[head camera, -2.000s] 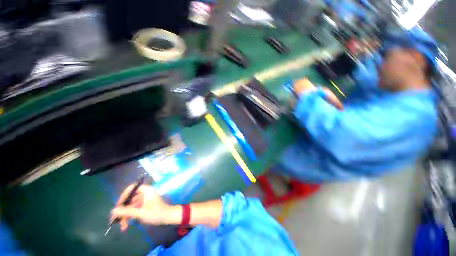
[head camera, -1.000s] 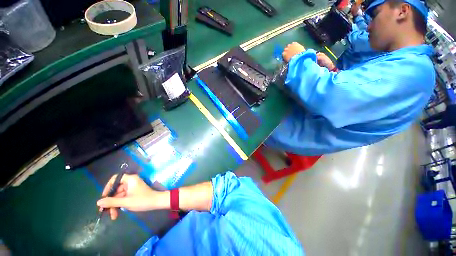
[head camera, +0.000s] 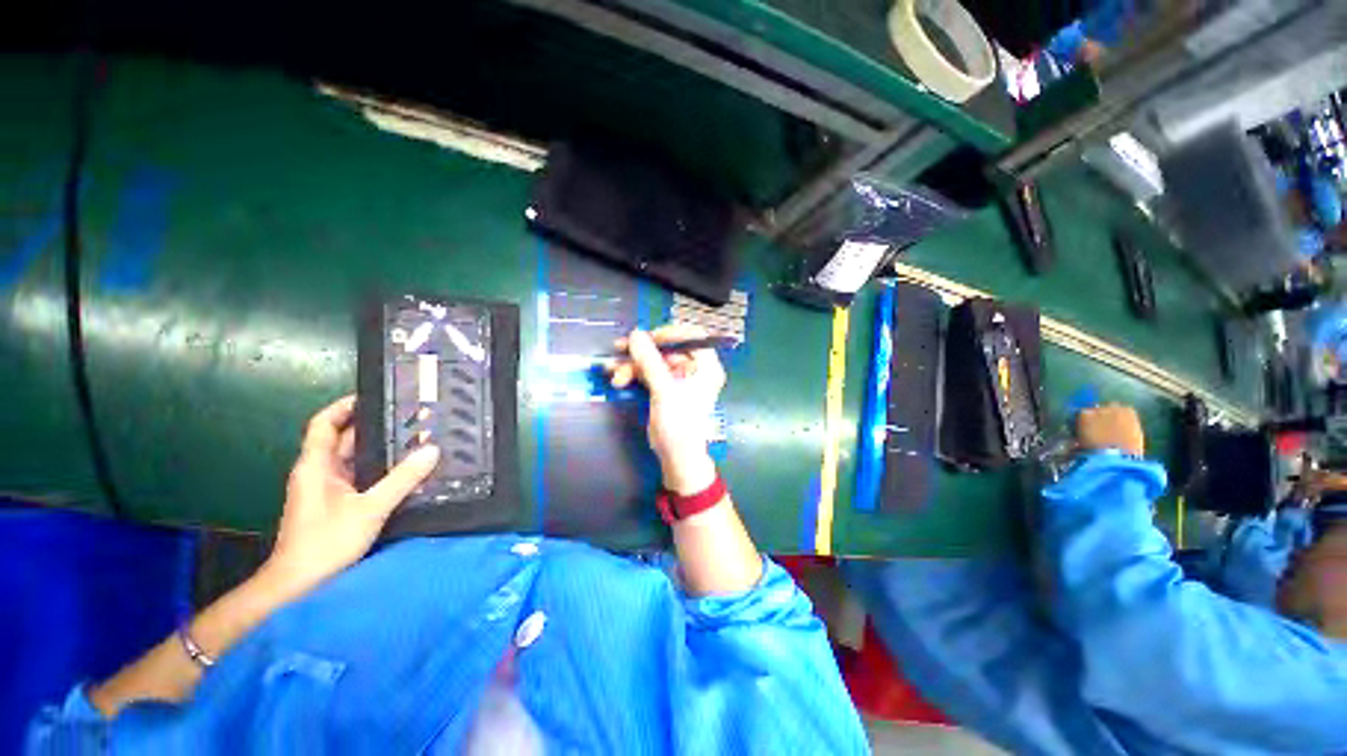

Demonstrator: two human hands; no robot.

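Note:
A black device housing point(head camera: 439, 392) lies on a black work pad point(head camera: 504, 428) in front of me, its inside with slanted ribs facing up. My left hand point(head camera: 347, 480) rests on the lower left of the housing and pad, thumb over the housing's lower part. My right hand point(head camera: 672, 399), with a red wristband, holds dark tweezers point(head camera: 689, 347) above the strip sheets point(head camera: 591, 318) right of the housing. The tweezer tips are too small to tell whether they hold anything.
A black small-parts tray point(head camera: 635, 222) lies behind the sheets. A plastic parts bag point(head camera: 864, 244), yellow line tape point(head camera: 835, 428) and a neighbour's housing point(head camera: 1012, 381) are at right. A neighbour's arm point(head camera: 1123, 517) reaches in. A black cable point(head camera: 77, 296) crosses the left. A shelf edge overhangs the back.
The view has swung left, so the housing and my left hand now show. My right hand with the tweezers has moved from the left of the sheets to over them.

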